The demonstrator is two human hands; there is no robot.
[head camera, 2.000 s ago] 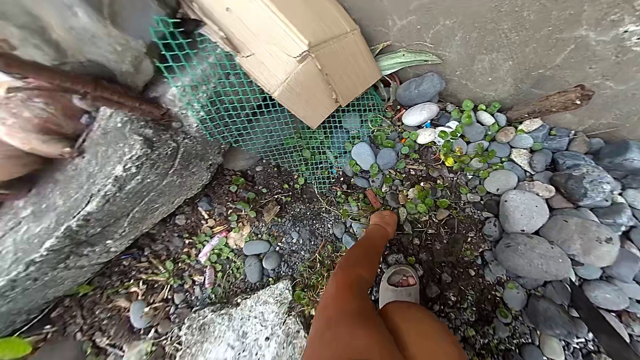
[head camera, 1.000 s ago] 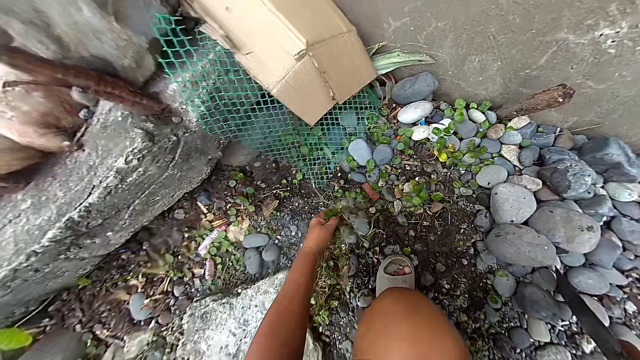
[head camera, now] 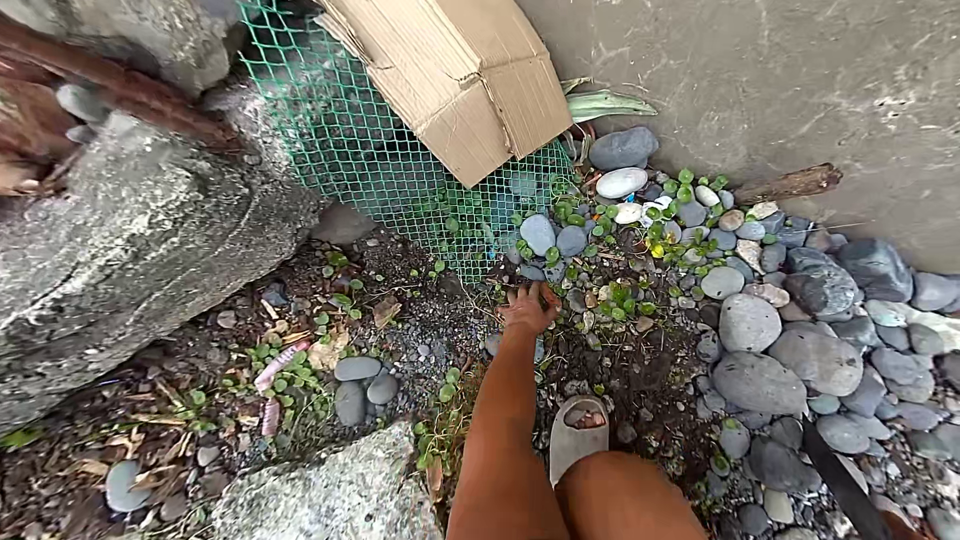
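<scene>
My left hand reaches down to the soil with its fingers spread, just below the lower tip of a green plastic mesh. A reddish fragment lies at its thumb side; whether the hand touches it is unclear. Small round-leaved plants grow to the right of the hand, among grey pebbles. A flattened cardboard piece rests over the mesh. At the lower right is a dark, long blade, its lower end cut off by the frame. My right hand cannot be made out.
A large grey boulder fills the left, and a pale rock lies at the bottom. A concrete surface spans the upper right, with a short driftwood piece by it. Rounded stones cover the right. My sandalled foot stands below my hand.
My left hand has moved up and right from the soil left of the reddish fragment to beside it, and its fingers have spread.
</scene>
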